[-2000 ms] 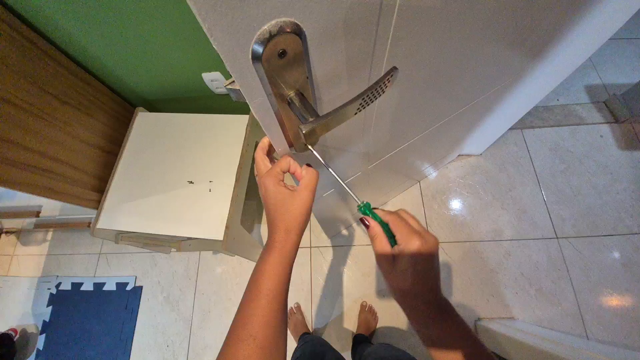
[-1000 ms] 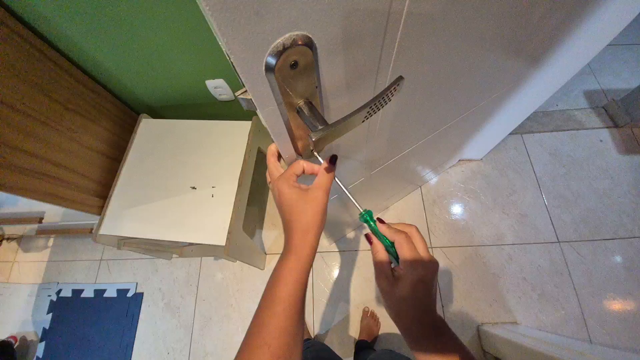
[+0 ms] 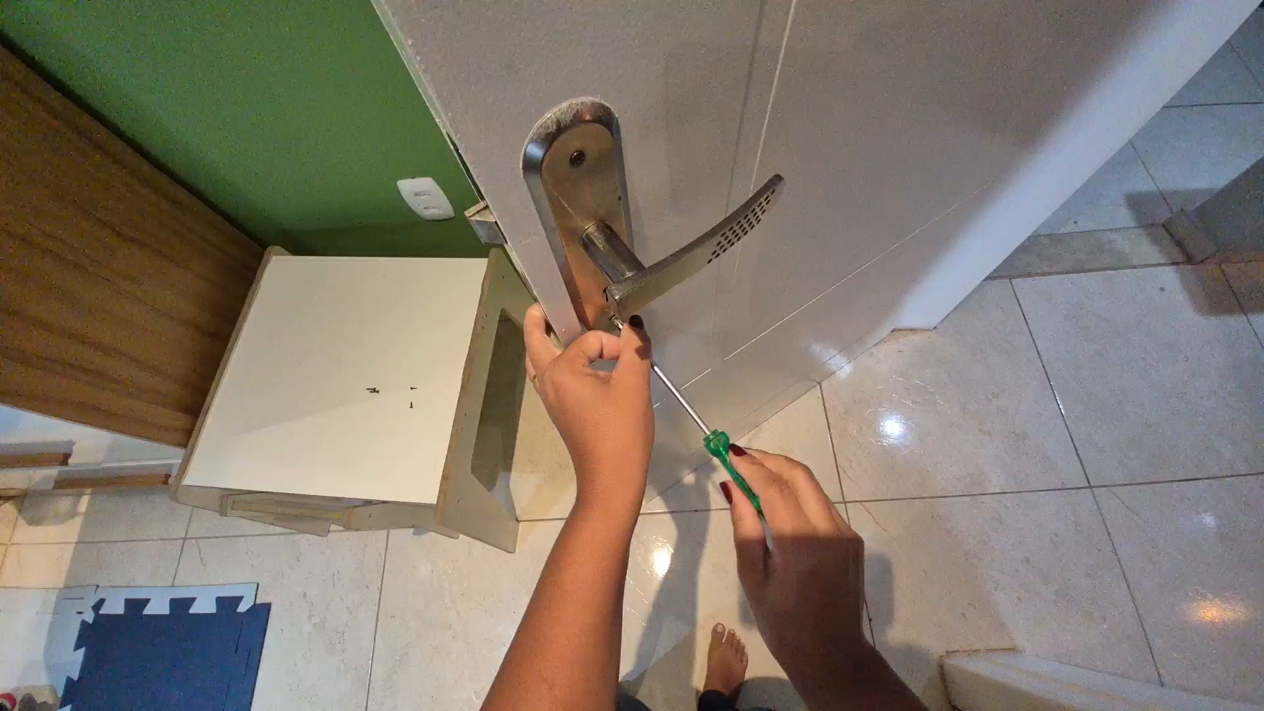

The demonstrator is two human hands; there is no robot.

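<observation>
My right hand (image 3: pixel 795 553) grips the green handle of a screwdriver (image 3: pixel 681 400), whose metal shaft slants up and left to the lower end of a metal door handle plate (image 3: pixel 583 193). At the bottom of this plate is my left hand (image 3: pixel 597 400), its thumb and fingertips around the screwdriver's tip end and the door edge. Whether it pinches the shaft or a screw is too small to tell. The curved metal lever (image 3: pixel 706 242) sticks out to the right, just above the tip. The plate is mounted on a white door (image 3: pixel 869 148).
A small white-topped cabinet (image 3: pixel 326 365) stands left of the door, with several small screws (image 3: pixel 373 390) on top. Behind it are a green wall with a white outlet plate (image 3: pixel 426 198) and a wooden panel (image 3: pixel 109 237). A blue foam mat (image 3: pixel 168 652) lies on the tiled floor.
My left thumb and index finger have moved up to the screwdriver's tip end, from a curled ring shape below the plate. My right hand has kept hold of the green handle.
</observation>
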